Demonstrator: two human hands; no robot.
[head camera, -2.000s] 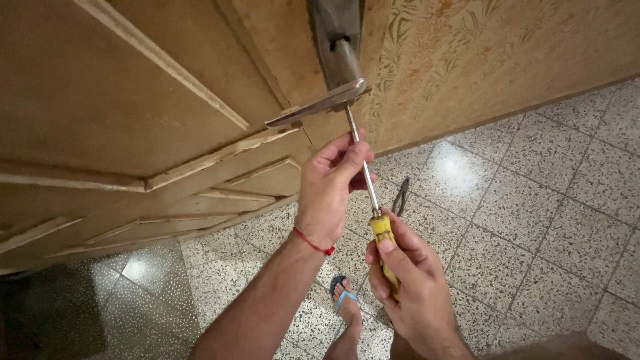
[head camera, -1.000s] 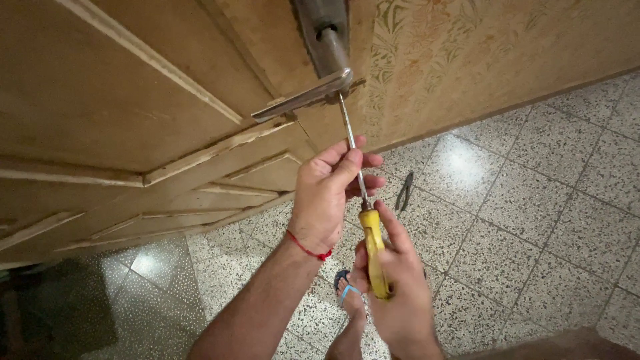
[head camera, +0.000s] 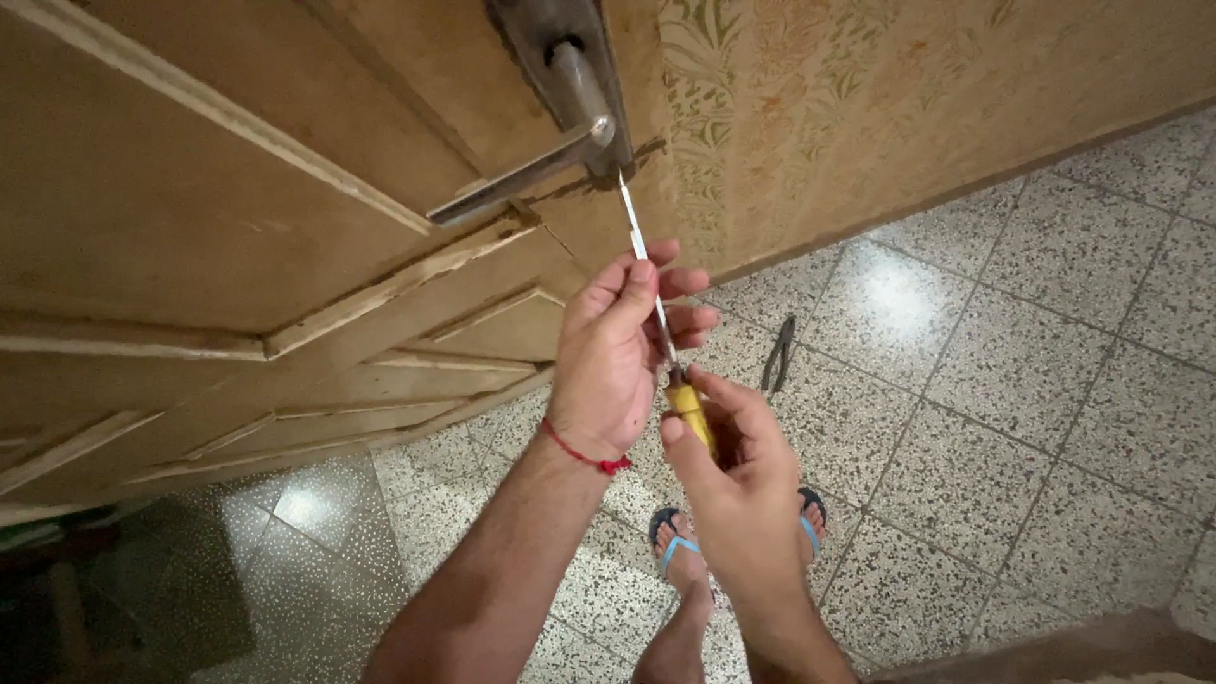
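A metal lever door handle projects from its long backplate on a panelled wooden door. The screwdriver's yellow handle is held in my right hand, with part of it hidden by the fingers. Its thin metal shaft points up, the tip at the lower end of the backplate, just below the lever; whether it touches a screw cannot be told. My left hand, a red string bracelet at its wrist, steadies the shaft between thumb and fingers.
Dark-handled pliers lie on the speckled tile floor, right of my hands. A patterned wall adjoins the door. My feet in flip-flops stand below. Dark objects are at the lower left.
My right hand has shifted its grip around the yellow handle, its fingers now closer to the shaft. The left hand stays on the shaft. The view has shifted slightly.
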